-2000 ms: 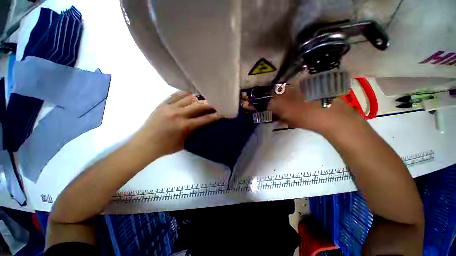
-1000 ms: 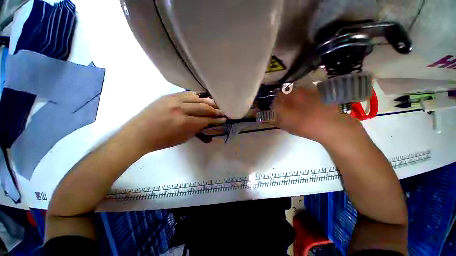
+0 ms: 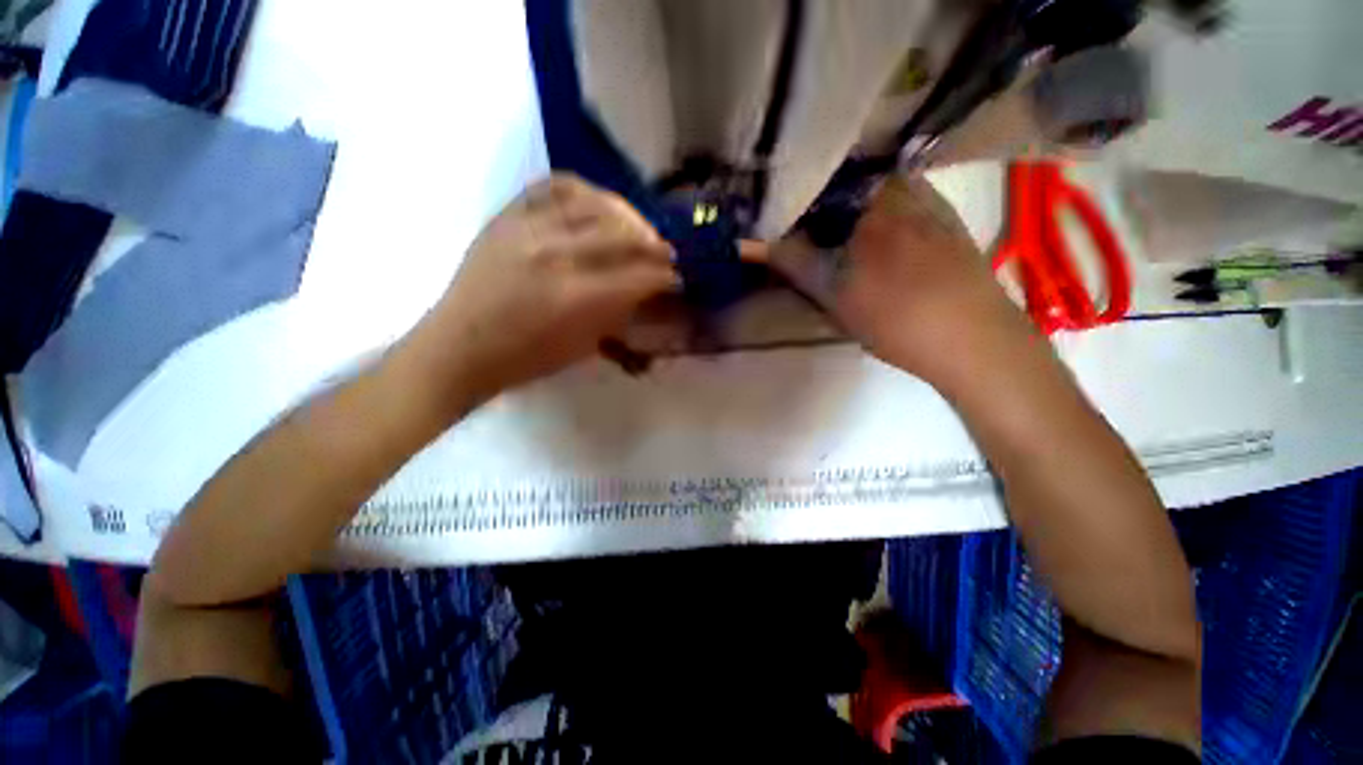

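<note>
A navy fabric piece (image 3: pixel 706 266) lies between my hands under the cream head of the sewing machine (image 3: pixel 665 75). A navy strip of it also shows behind the head's left side. My left hand (image 3: pixel 561 277) holds its left edge, fingers bent. My right hand (image 3: pixel 904 277) has its fingers on the fabric's right side. The picture is blurred here. The presser foot and needle cannot be made out clearly.
Grey-blue pieces (image 3: pixel 187 217) and a navy stack with pale edges (image 3: pixel 172 45) lie at left. Red-handled shears (image 3: pixel 1064 247) and a small green and dark tool (image 3: pixel 1248 275) lie at right. Blue crates (image 3: pixel 404 658) stand below the table's front edge.
The navy fabric now shows between my hands and behind the head. Both hands have moved up a little in the picture. The view has shifted, and more of the red shears shows.
</note>
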